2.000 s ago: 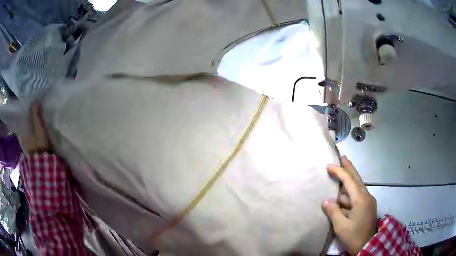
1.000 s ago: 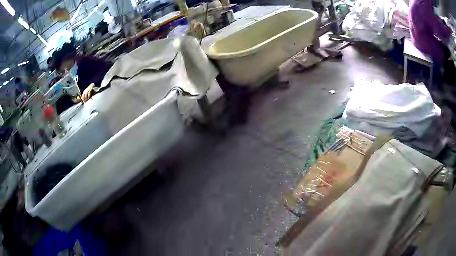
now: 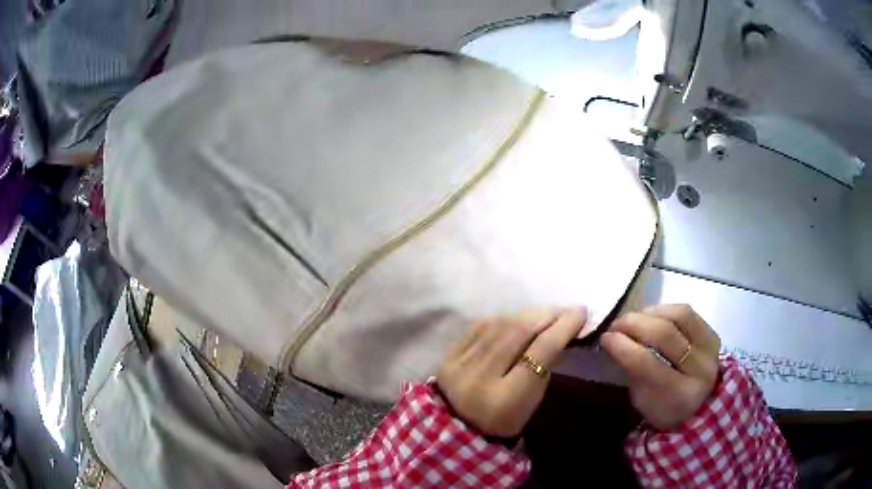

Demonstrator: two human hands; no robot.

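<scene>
A large beige trouser panel [image 3: 335, 172] covers the left and middle of the table, with a golden-tan topstitched seam [image 3: 421, 222] curving across it. My left hand [image 3: 507, 368] pinches the panel's edge near the front of the table. My right hand [image 3: 664, 358] pinches the same edge just to the right, fingertips close to my left ones. The dark-lined edge curves up from my fingers to the presser foot and needle area [image 3: 650, 158]. Whether the needle is in the cloth cannot be told.
The white sewing machine head [image 3: 765, 76] stands at the upper right, over its bed [image 3: 765, 229]. A black bent rod [image 3: 610, 101] is left of the needle. A printed ruler strip [image 3: 803, 368] runs along the table front. More beige cloth [image 3: 172, 411] lies lower left, grey striped cloth [image 3: 81, 76] upper left.
The view has swung from the workshop floor back to the machine. Compared with two seconds ago, my left hand has moved from the far left to the panel's edge beside my right hand.
</scene>
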